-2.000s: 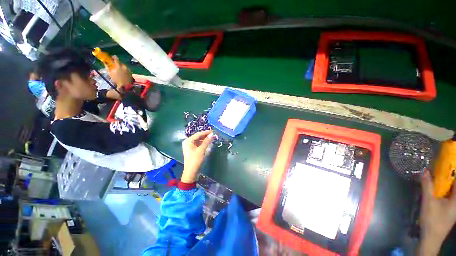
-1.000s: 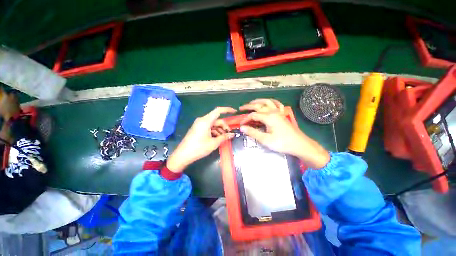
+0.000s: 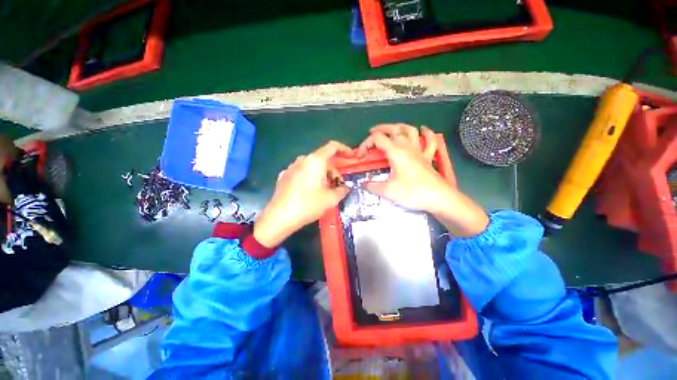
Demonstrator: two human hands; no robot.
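A tablet unit with an open back and a large silver-white area lies in a red-orange fixture in front of me. My left hand is at the fixture's far left corner, fingertips pinched at the tablet's far end; a small dark part shows at the fingers. My right hand is beside it, fingers curled over the far edge of the frame, thumb on the circuit area. Whether the right hand grips anything is hidden by its fingers.
A blue bin with white parts and a pile of small dark parts are at left. A round screw plate, a yellow screwdriver and stacked red fixtures are at right. Framed tablets sit on the belt. Another worker's sleeve is far left.
My left hand has gone from the dark parts to the tablet. My right hand has let go of the yellow screwdriver, which now lies at right, and joined the left at the tablet's far end.
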